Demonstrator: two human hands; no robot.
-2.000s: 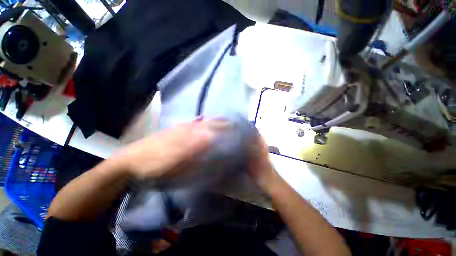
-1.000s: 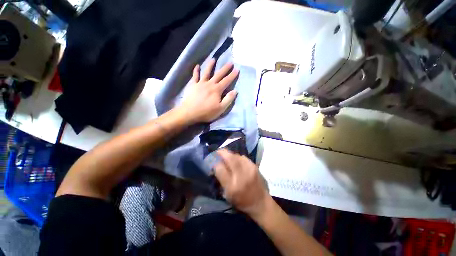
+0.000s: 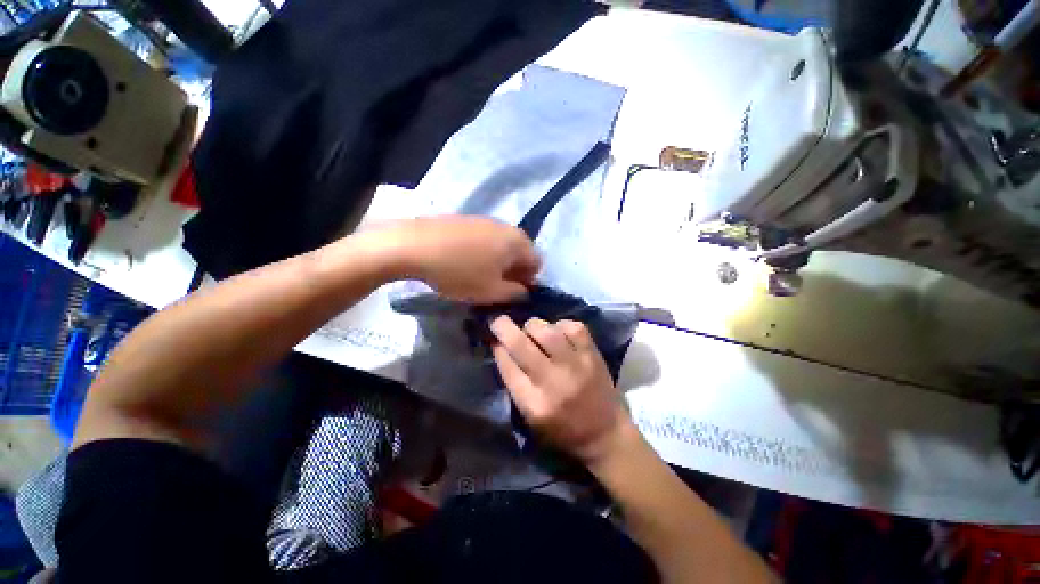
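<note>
A garment panel (image 3: 567,119) lies with its pale grey side up at the table's front, left of the needle area. A black band (image 3: 563,188) crosses its grey side. My left hand (image 3: 481,260) is curled with its fingertips on a bunched black part of the cloth (image 3: 560,303). My right hand (image 3: 555,382) is just below, its fingers bent and gripping the same black part. The fingertips are close together. Whether a small tool is in the right hand cannot be told. The panel's lower part hangs over the front edge.
The sewing machine head (image 3: 757,131) stands at the right, its presser foot (image 3: 782,265) away from the cloth. Large black cloth (image 3: 331,103) covers the left back. Another machine (image 3: 97,97) is at the far left. A blue basket (image 3: 71,382) is lower left, a red one (image 3: 990,552) lower right.
My left hand, flat and spread on the panel before, has come down and curled beside the right hand. The grey cloth has shifted and lies flatter at the back. The black part is now bunched between the hands.
</note>
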